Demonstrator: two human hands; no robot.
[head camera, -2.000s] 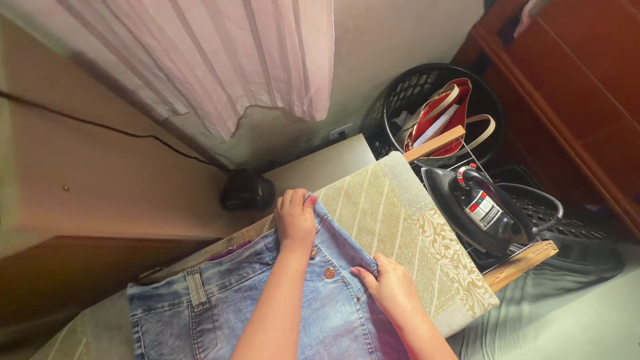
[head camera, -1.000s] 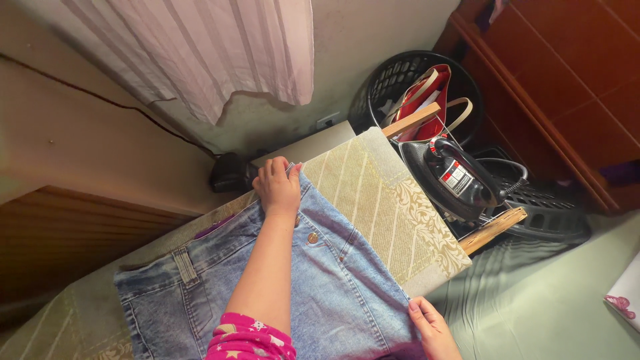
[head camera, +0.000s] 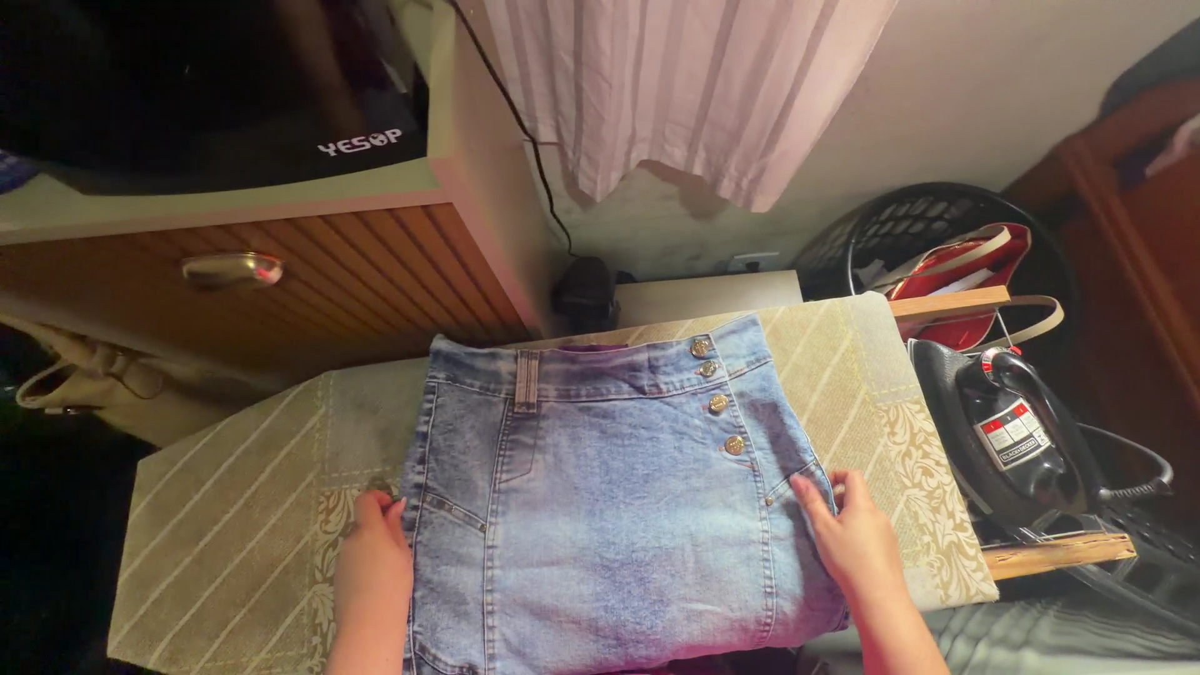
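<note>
A light blue denim skirt (head camera: 623, 487) with several metal buttons lies spread over a patterned ironing board (head camera: 225, 525), its waistband toward the far edge. My left hand (head camera: 380, 553) is at the skirt's left side edge, fingers bent; whether it grips the cloth is unclear. On the opposite side, my right hand (head camera: 848, 525) pinches the side edge of the denim between thumb and fingers. A black clothes iron (head camera: 1017, 431) rests on the rack at the board's right end.
Behind the board's right end stands a black plastic basket (head camera: 919, 202) with a red bag (head camera: 1008, 253). A cabinet with a ribbed wooden drawer (head camera: 375, 291) is at the back left. A pale curtain (head camera: 694, 94) hangs over the wall, and a black cable runs beside it.
My left hand has left the waistband and is now at the skirt's left side. The skirt now lies straighter, with more buttons showing. The view has swung left, bringing in the cabinet.
</note>
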